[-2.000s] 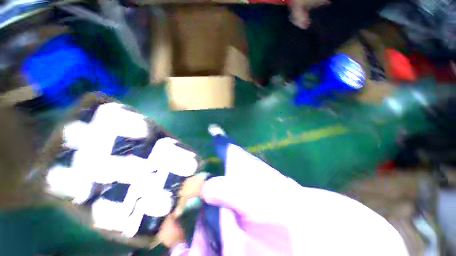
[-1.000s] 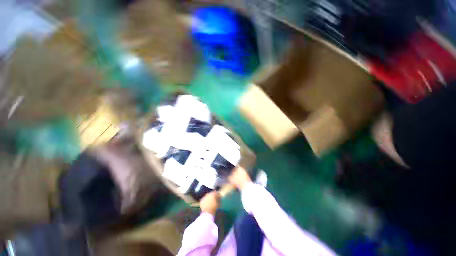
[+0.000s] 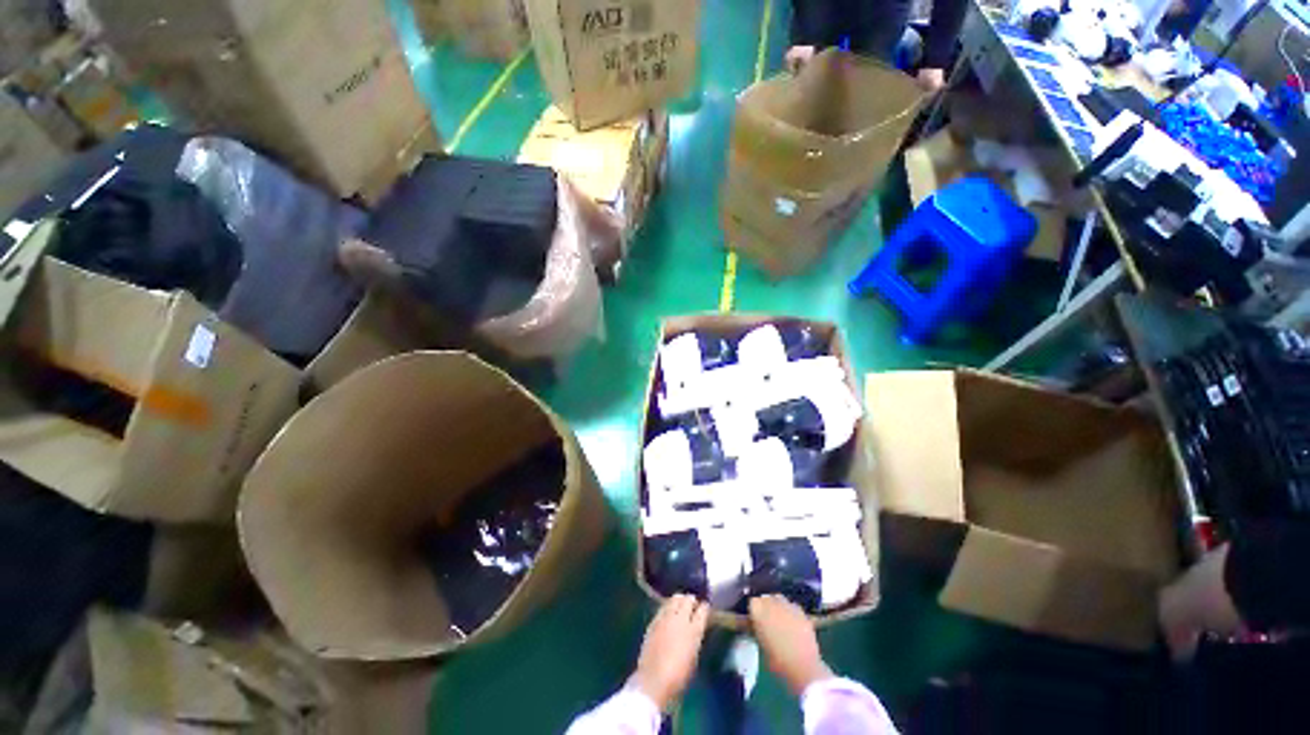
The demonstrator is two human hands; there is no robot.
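Observation:
A brown open-topped carton [image 3: 649,495] stands in front of me at the lower middle. It is packed with rows of white-and-black camera units [image 3: 776,388]. My left hand [image 3: 672,646] and my right hand [image 3: 784,640] are both at the carton's near edge, side by side, with the fingers over the rim. The fingertips are partly hidden inside the rim. Both hands are bare below light pink sleeves.
An open carton [image 3: 920,445] stands right; a round-mouthed carton [image 3: 345,546] stands left. A blue stool [image 3: 970,230] is beyond. A person holds another open carton [image 3: 790,187] ahead. The bench [image 3: 1063,108] is upper right. Another person's hand [image 3: 1200,603] is lower right.
The view has turned and grown sharper. The packed carton now lies straight ahead, with both my hands at its near edge. The empty carton is now to its right.

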